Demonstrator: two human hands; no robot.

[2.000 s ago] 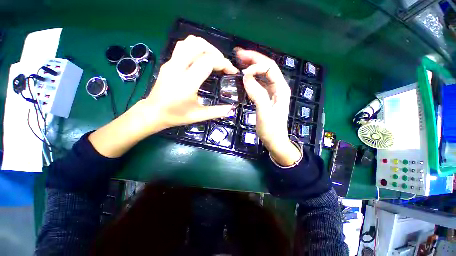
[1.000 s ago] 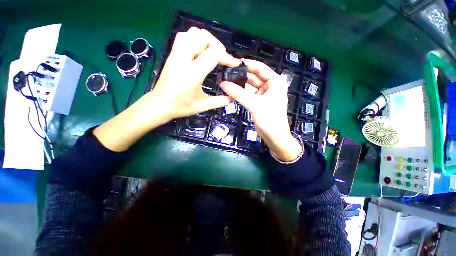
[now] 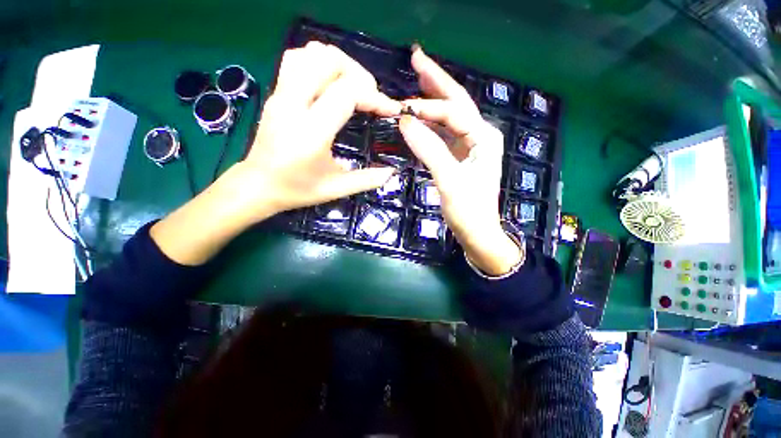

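A small dark watch unit point(image 3: 408, 110) shows as a thin sliver between my fingertips, above the black blister tray point(image 3: 364, 53); its faces are hidden. My right hand point(image 3: 462, 158) pinches it between thumb and bent fingers, with one finger raised. My left hand point(image 3: 300, 128) has its index fingertip against or right beside the unit, its thumb spread apart below over the tray. Whether my left hand grips it cannot be told. Units with white-blue labels point(image 3: 530, 180) sit in pockets on the tray's right side, and pale-faced units point(image 3: 377, 226) in the near row.
Several round watches point(image 3: 213, 112) lie left of the tray, with thin dark cables. A white socket box point(image 3: 110, 150) stands on white paper point(image 3: 38, 248) at far left. Right of the tray are a dark smartphone point(image 3: 595, 278), a cream fan point(image 3: 652, 219) and a test box with coloured buttons point(image 3: 698, 287).
The unit's dark square face, visible one second ago, has turned out of sight, leaving a thin edge. A right finger has lifted away from the others.
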